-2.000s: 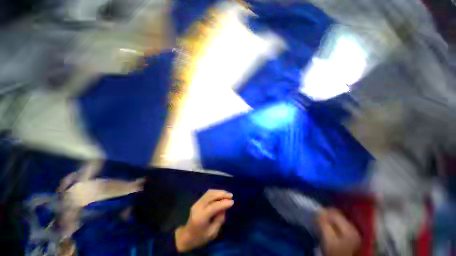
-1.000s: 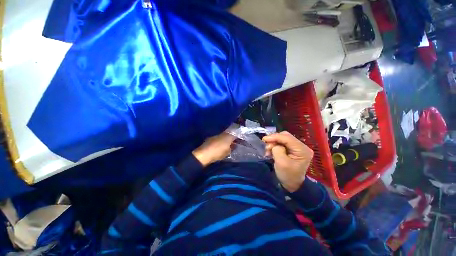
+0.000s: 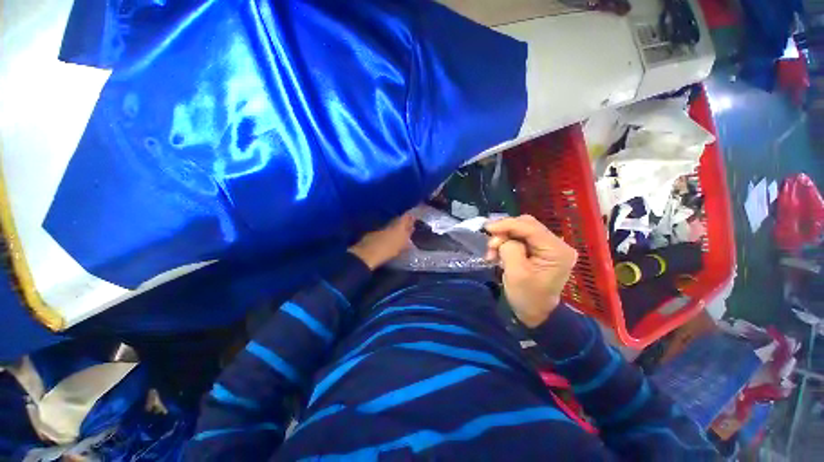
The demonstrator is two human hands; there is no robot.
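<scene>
A small clear plastic bag (image 3: 438,256) is stretched between my two hands, low in front of my body, beside the table's front edge. My left hand (image 3: 387,244) grips the bag's left side; its fingertips are partly hidden by the bag and fabric. My right hand (image 3: 533,263) pinches the bag's right side between thumb and fingers. What is inside the bag is too unclear to tell. A shiny blue satin piece (image 3: 262,135) lies spread over the white table (image 3: 54,117) and hangs over its front edge.
A red slatted basket (image 3: 617,316) stands right of my right hand, holding white scraps (image 3: 646,162) and black rolls (image 3: 673,262). Blue and beige offcuts (image 3: 81,397) hang low at left. A red bundle (image 3: 799,212) lies on the green floor at far right.
My view has shifted, and the table and satin show higher in the picture. The bag is now pulled wider between my hands. Two seconds ago, my hands were farther apart.
</scene>
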